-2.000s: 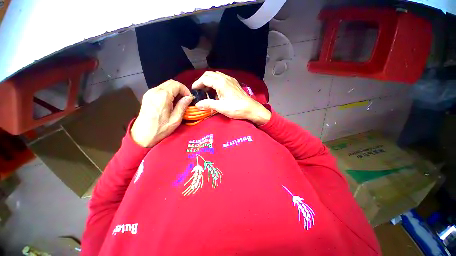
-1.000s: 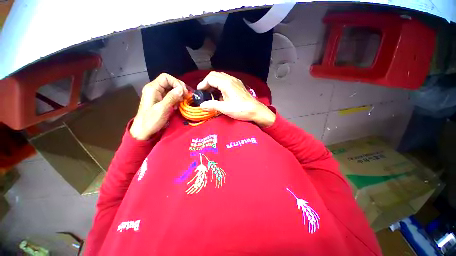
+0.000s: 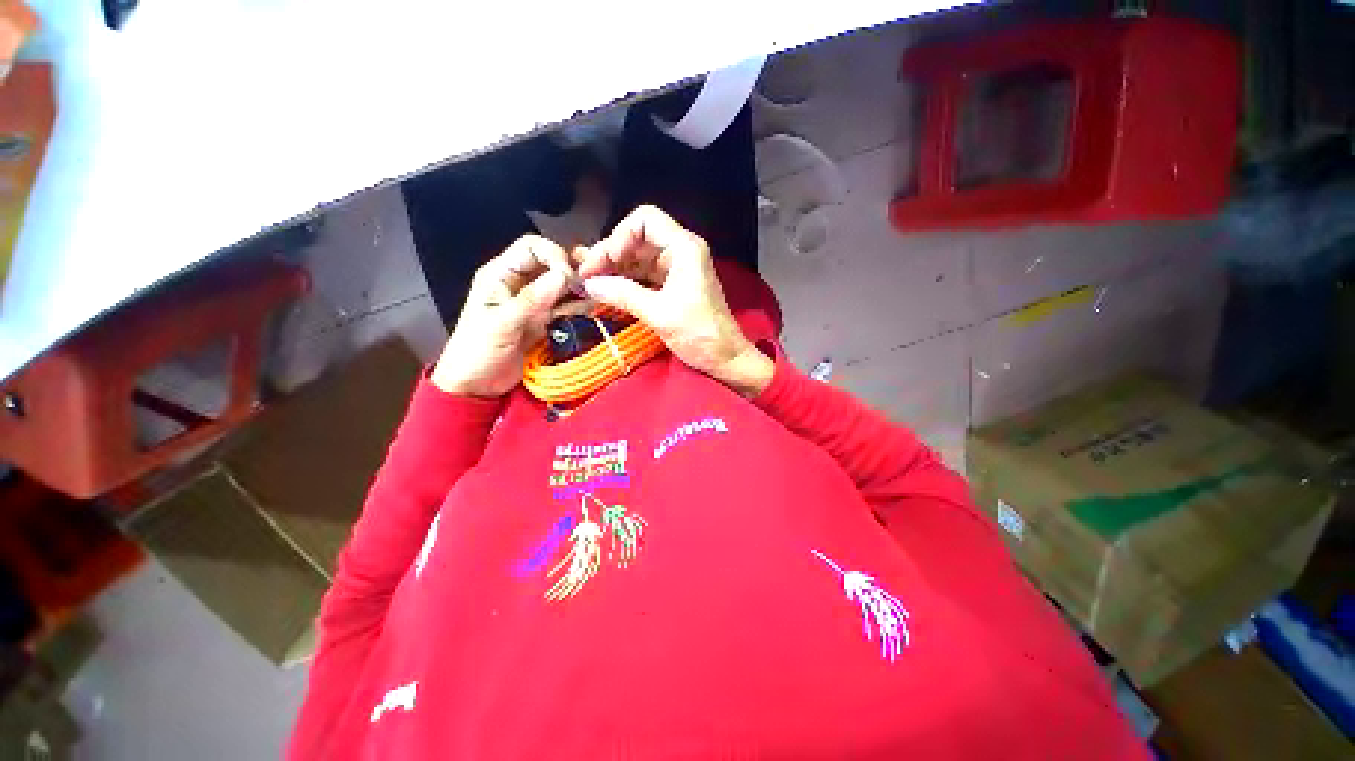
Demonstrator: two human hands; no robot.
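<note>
The orange cable coil lies against the front of the red shirt, at the lap below the table edge. A black plug sits inside its loops and a thin pale band crosses its right side. My left hand is at the coil's upper left and my right hand at its upper right. Both have closed fingers at the coil's far edge, with the fingertips meeting above the plug. What exactly the fingertips pinch is too small to tell.
The white table curves across the top. Red stools stand at left and right. An open brown carton is on the floor at left, and a brown carton with green print is at right. A white strip hangs at the table edge.
Both hands have moved off the plug to the coil's far edge, fingertips now together. More of the coil and its pale band show. The camera view has turned slightly.
</note>
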